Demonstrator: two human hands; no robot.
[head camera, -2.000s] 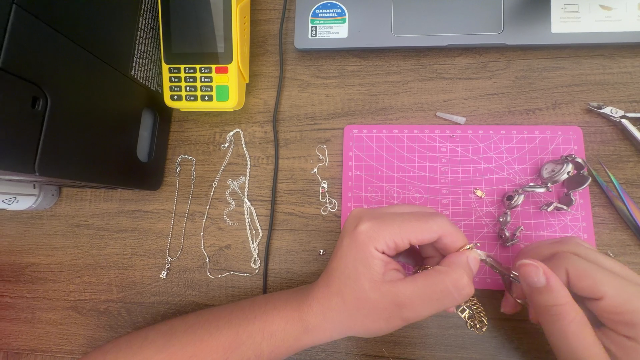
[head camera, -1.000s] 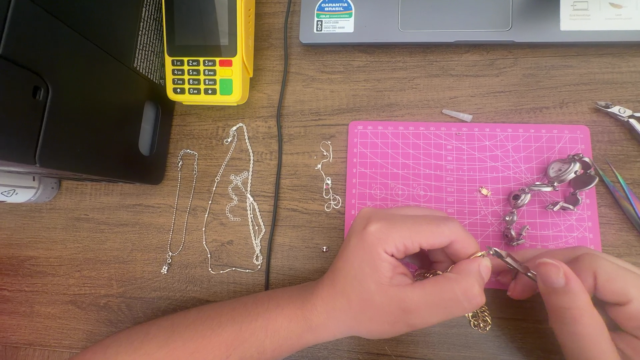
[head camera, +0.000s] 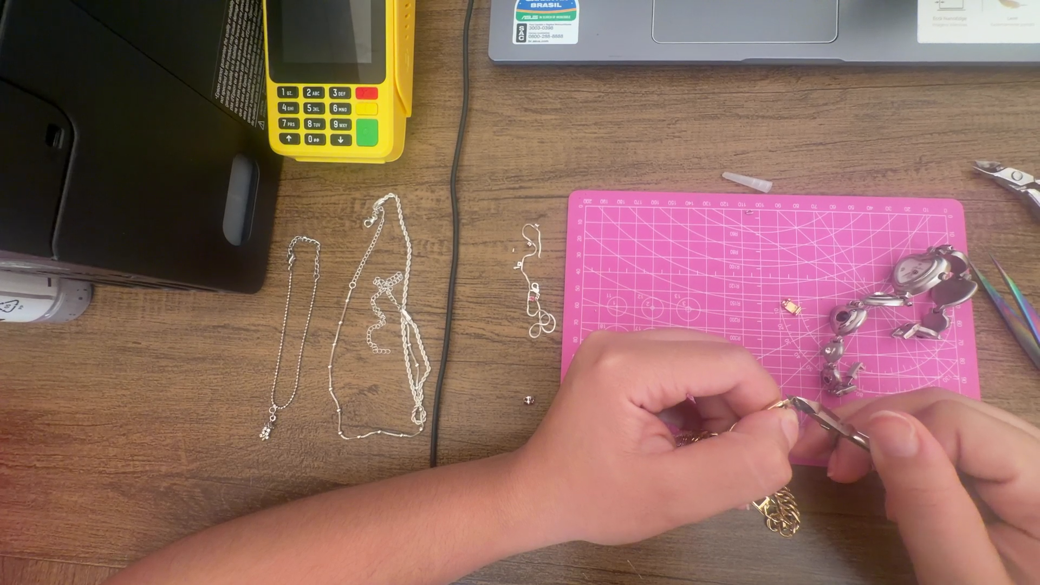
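My left hand (head camera: 682, 439) pinches one end of a gold-coloured chain (head camera: 780, 512) between thumb and forefinger, while the rest hangs below the palm. Small metal pliers (head camera: 833, 424) are in my right hand (head camera: 934, 463), their tip touching the chain end at my left fingertips. Whether the jaws grip a link cannot be told. Both hands are over the lower edge of a pink cutting mat (head camera: 650, 260). On the mat rest a small gold-coloured piece (head camera: 791, 307) and a silver-coloured watch with a linked bracelet (head camera: 918, 272).
Silver-coloured chains (head camera: 296, 325) (head camera: 406, 301) (head camera: 532, 301) and a tiny bead (head camera: 529, 400) lie left of the mat. Nippers (head camera: 1011, 176) and iridescent tweezers (head camera: 1011, 309) are at right. A yellow card terminal (head camera: 337, 122), black cable (head camera: 455, 203), laptop (head camera: 731, 49) and black device (head camera: 122, 146) stand behind.
The pliers' tip, low at the left fingertips two seconds ago, has shifted in angle against the chain end. Both hands otherwise keep their holds.
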